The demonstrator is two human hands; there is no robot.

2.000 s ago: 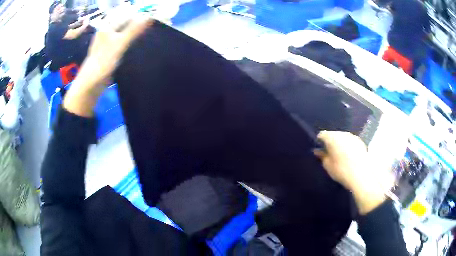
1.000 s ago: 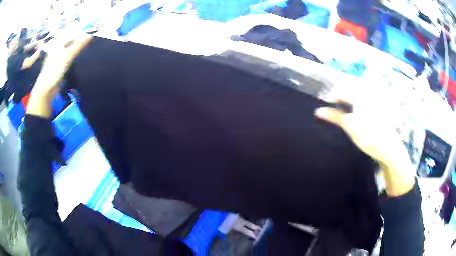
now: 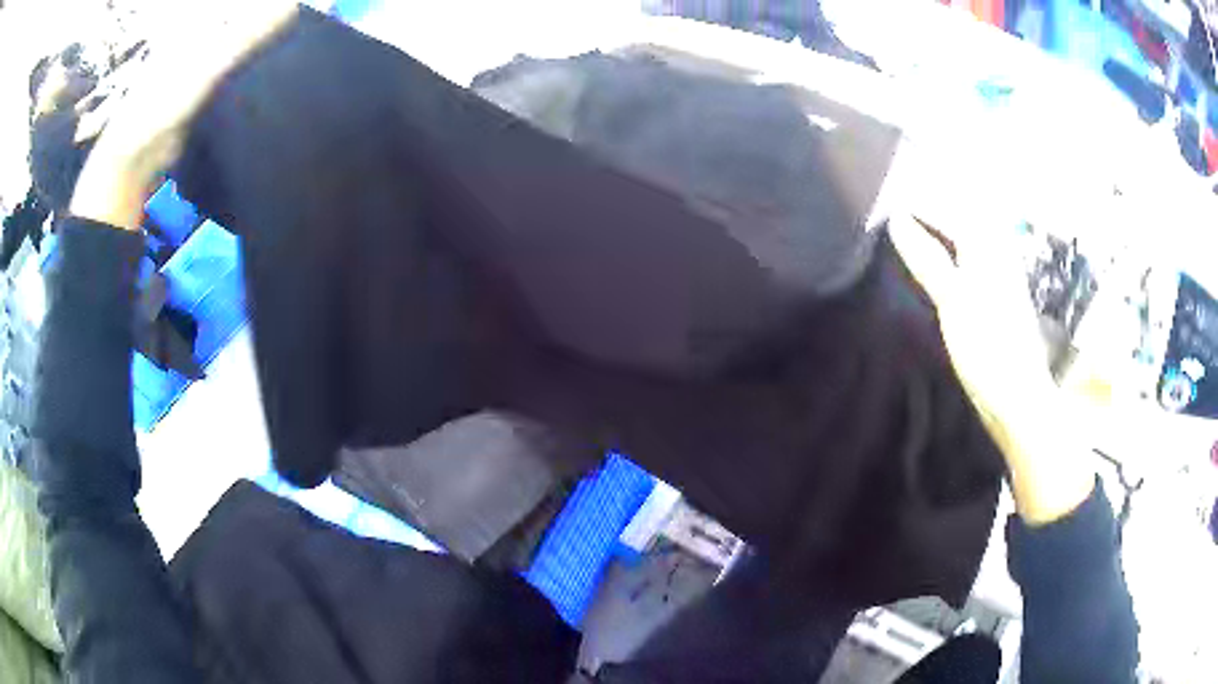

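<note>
A large black garment body (image 3: 588, 254) hangs between my two hands, sagging in the middle. My left hand (image 3: 160, 127) is raised at the upper left and grips its upper left corner; the fingertips are washed out by glare. My right hand (image 3: 955, 307) holds its upper right edge near the machine side; its fingers are partly hidden by the cloth. Behind it, dark grey fabric (image 3: 695, 127) lies on the white table (image 3: 922, 80). A dark grey cut panel (image 3: 461, 481) shows below the garment, near my lap.
A ribbed blue crate (image 3: 588, 535) is below the garment, beside metal parts (image 3: 695, 535). Another blue crate (image 3: 207, 294) is at the left. A black control panel (image 3: 1193, 341) is at the right edge. Part of another person (image 3: 60, 127) shows at the upper left.
The garment was stretched flatter a second ago and now sags in folds between my hands. More grey fabric shows behind it. Both hands still hold it, and the view has shifted.
</note>
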